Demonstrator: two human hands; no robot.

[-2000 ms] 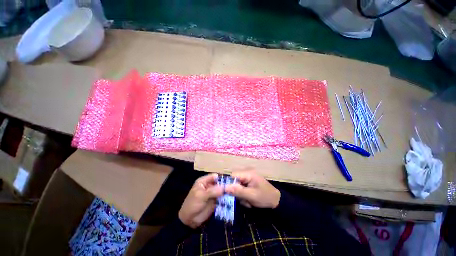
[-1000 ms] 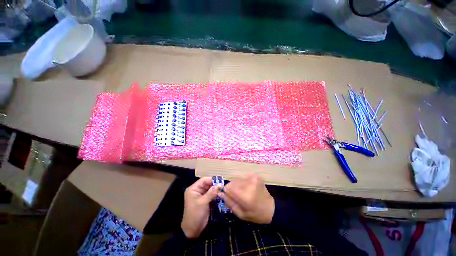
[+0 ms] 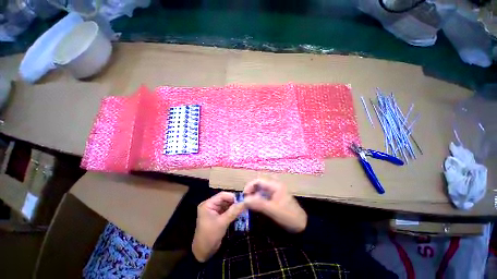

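My left hand (image 3: pixel 212 223) holds a small bunch of narrow white-blue board strips (image 3: pixel 242 219) between thumb and fingers, in front of my body below the bench edge. My right hand (image 3: pixel 277 206) is at the top of the strips, its fingers pinched together and slightly blurred; a small bluish piece shows between them. A white PCB panel with rows of dark dots (image 3: pixel 183 129) lies on the pink bubble wrap (image 3: pixel 261 122). Diagonal cutters with blue handles (image 3: pixel 372 173) lie partly open at the wrap's right end.
A loose pile of thin pale strips (image 3: pixel 395 125) and a crumpled white wad (image 3: pixel 465 177) lie on the right. A white bowl (image 3: pixel 84 49) stands at the back left. An open carton (image 3: pixel 65 223) holding loose boards (image 3: pixel 117 255) is at the lower left. A green surface (image 3: pixel 234 27) runs behind.
The bunch in my hands has become narrower than two seconds ago. My right hand has opened and closed its pinch around the strips' top. The panel and cutters stay put; the view has shifted slightly.
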